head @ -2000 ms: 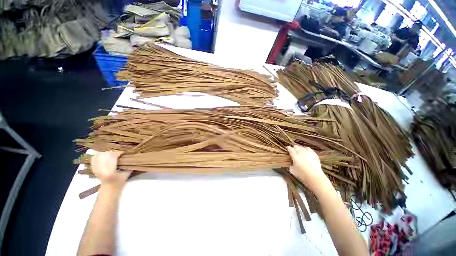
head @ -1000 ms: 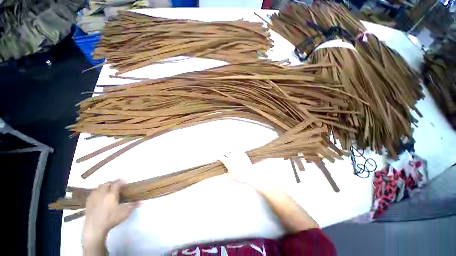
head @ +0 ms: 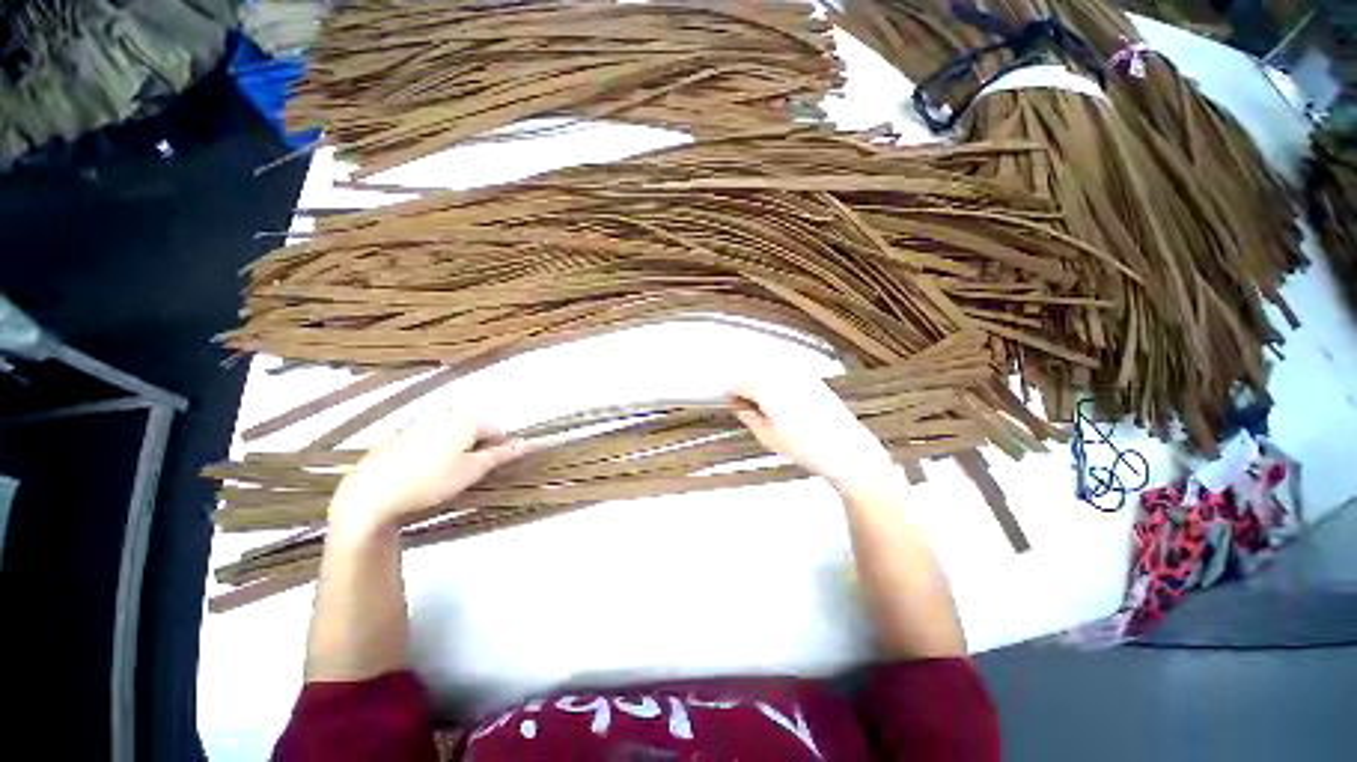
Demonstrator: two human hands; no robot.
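A loose working bundle of long brown strips [head: 625, 465] lies nearest me on the white table, its strips spread apart at the left end. My left hand [head: 424, 469] is over the left part of the bundle, thumb and fingers pinching the edge of a strip. My right hand [head: 796, 424] is at the bundle's upper edge right of the middle, fingertips closed on the same thin strip. The strip runs between both hands, slightly above the rest. No cutting tool shows in either hand.
A large strip pile [head: 595, 253] lies just behind, another pile [head: 566, 67] behind that. A tied bundle [head: 1101, 194] is at the right. A curly black cord [head: 1104, 465] and patterned cloth [head: 1208, 521] lie near the right edge. A metal frame [head: 142, 551] stands left.
The strips were lifted away from the large pile and laid nearer me. The bundle has since spread looser. My hands have moved from gripping the whole bundle to pinching one strip.
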